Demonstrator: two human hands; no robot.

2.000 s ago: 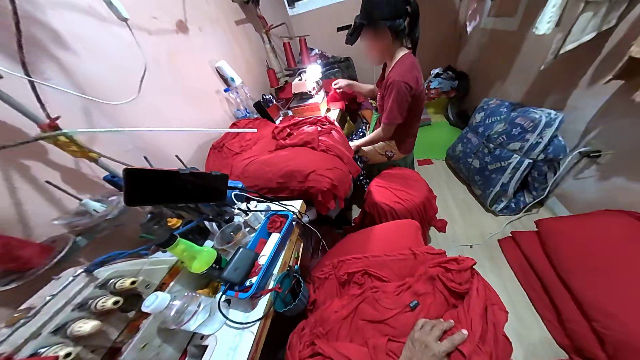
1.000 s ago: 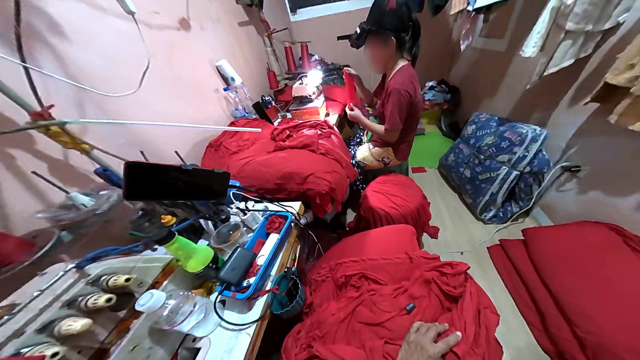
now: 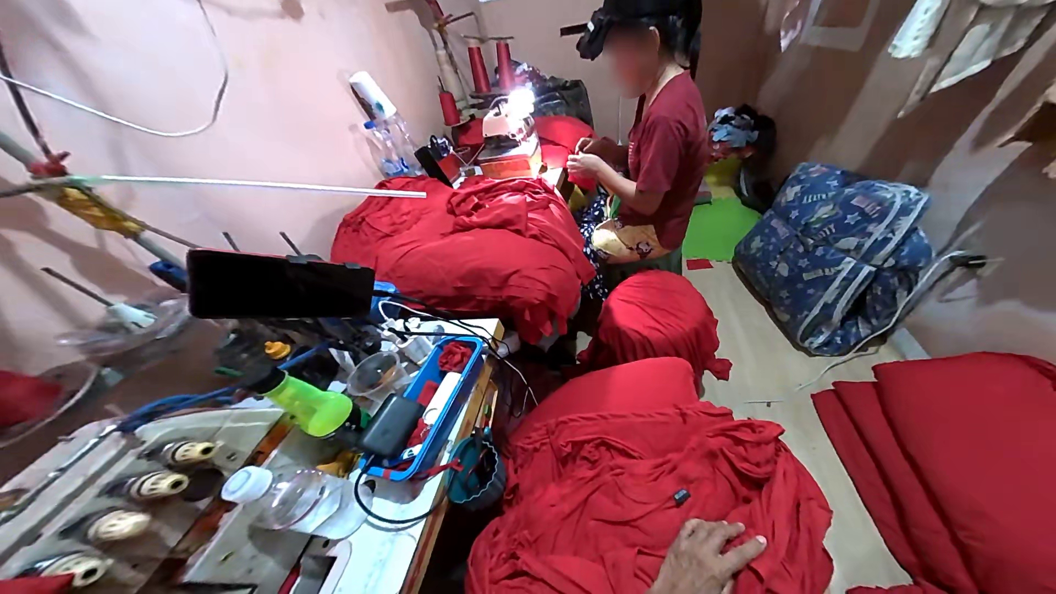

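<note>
My left hand (image 3: 711,557) lies palm down at the bottom edge on a heap of crumpled red cloth (image 3: 610,470), its fingers slightly bent and apart. Just above it, a small dark tag (image 3: 681,497) shows on the cloth. I cannot see my right hand. To the left stands part of a sewing machine with several cream tension knobs (image 3: 157,484). A clear plastic bottle (image 3: 301,499) lies beside it, and a blue tray (image 3: 472,363) holds a black power bank (image 3: 392,426) on its edge and red scraps.
A co-worker in a red shirt (image 3: 672,148) sits beyond by a lit sewing machine (image 3: 507,132), with red fabric in both hands. Red cloth piles (image 3: 462,247) cover the far table. Folded red cloth (image 3: 973,462) and a blue patterned bundle (image 3: 833,256) lie right. A phone (image 3: 280,285) hangs left.
The co-worker's hands have come down from the raised red piece held up a second ago. My left hand stays on the red cloth.
</note>
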